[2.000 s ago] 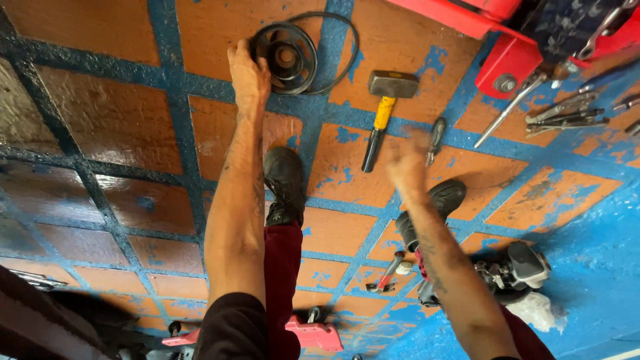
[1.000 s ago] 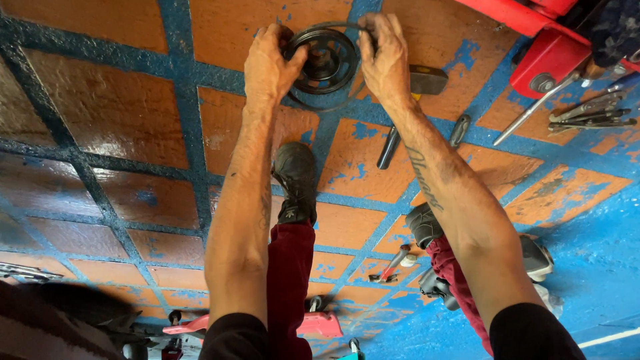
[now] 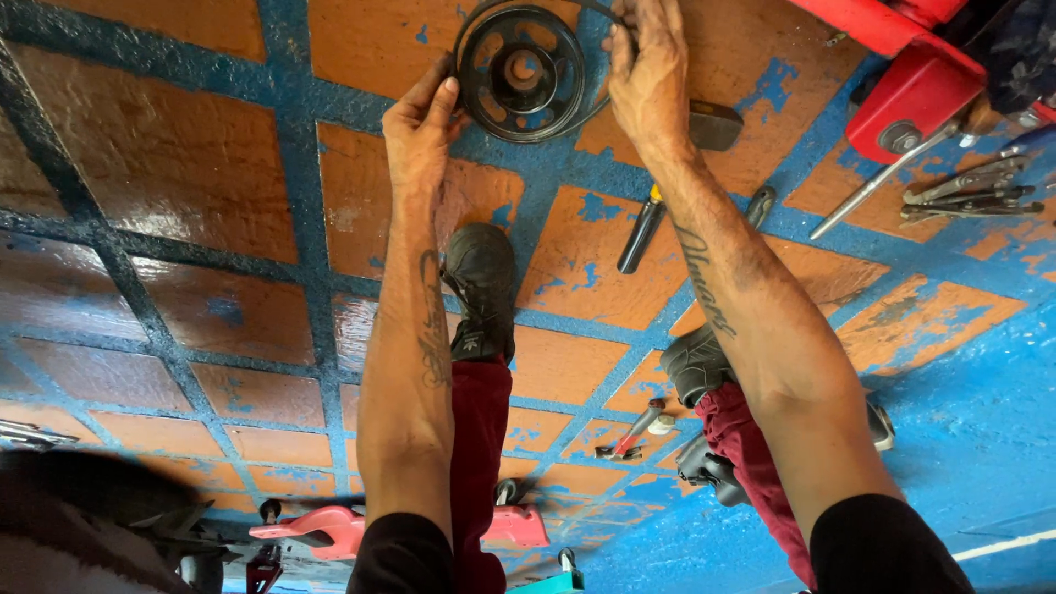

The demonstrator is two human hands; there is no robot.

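A black metal pulley (image 3: 568, 78) is at the top middle of the view, with a thin black belt (image 3: 596, 109) looped loosely around it. My left hand (image 3: 425, 124) grips the pulley's left rim between thumb and fingers. My right hand (image 3: 648, 70) has its fingers on the belt's right side, a short way from the pulley. Partly under my right wrist lies a hammer, its dark steel head (image 3: 716, 125) and black-and-yellow handle (image 3: 642, 235) showing on either side. Beside my right forearm is a small dark-handled tool (image 3: 760, 206).
Pliers (image 3: 973, 194) and a long metal rod (image 3: 883, 180) lie at the right by a red metal jack or stand (image 3: 916, 107). A claw hammer (image 3: 635, 433) rests between my feet. A red creeper (image 3: 330, 528) is at the bottom, and a blue wall (image 3: 973, 429) stands at right.
My right hand has come from beside the hammer to the belt. The belt, which trailed right of the pulley two seconds ago, now passes around it.
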